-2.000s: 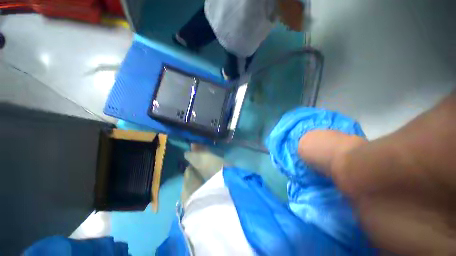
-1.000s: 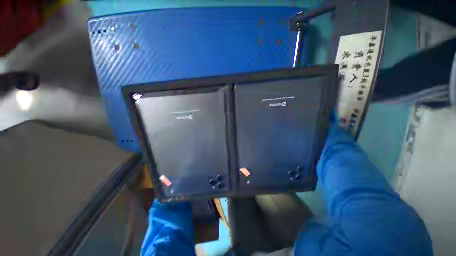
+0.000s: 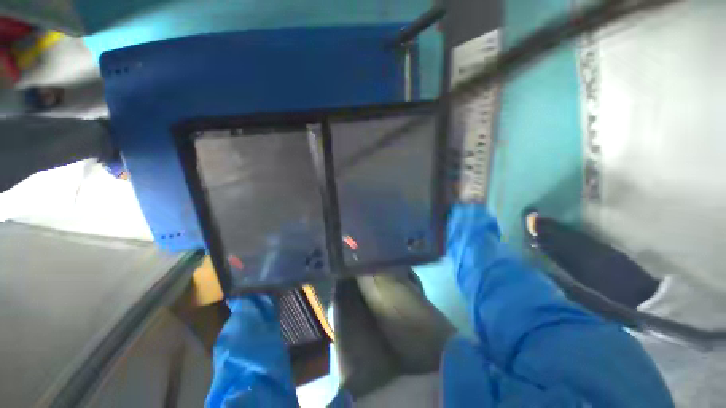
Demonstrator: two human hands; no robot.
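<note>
A black two-pocket tray (image 3: 327,191) is in front of me, over the blue ribbed trolley deck (image 3: 263,72). Each pocket holds a grey film-covered panel with a small red mark and dark round marks near its lower edge. My left hand (image 3: 251,304) is at the tray's lower left edge and my right hand (image 3: 462,217) at its right edge. Both hold the tray; my fingers are hidden or blurred and mostly blue sleeves show. How many trays are held cannot be told.
A brown carton (image 3: 208,283) with a dense black row inside stands below the tray. A grey surface (image 3: 72,295) is at lower left. A white lettered strip (image 3: 478,119) lies right of the tray. A person's dark-clad leg (image 3: 593,259) and dark bars are at right.
Two seconds ago the tray lay on the deck and my right arm was raised. Then both hands held it. Since one second ago, tray and deck have shifted left in view, and a leg shows at lower right.
</note>
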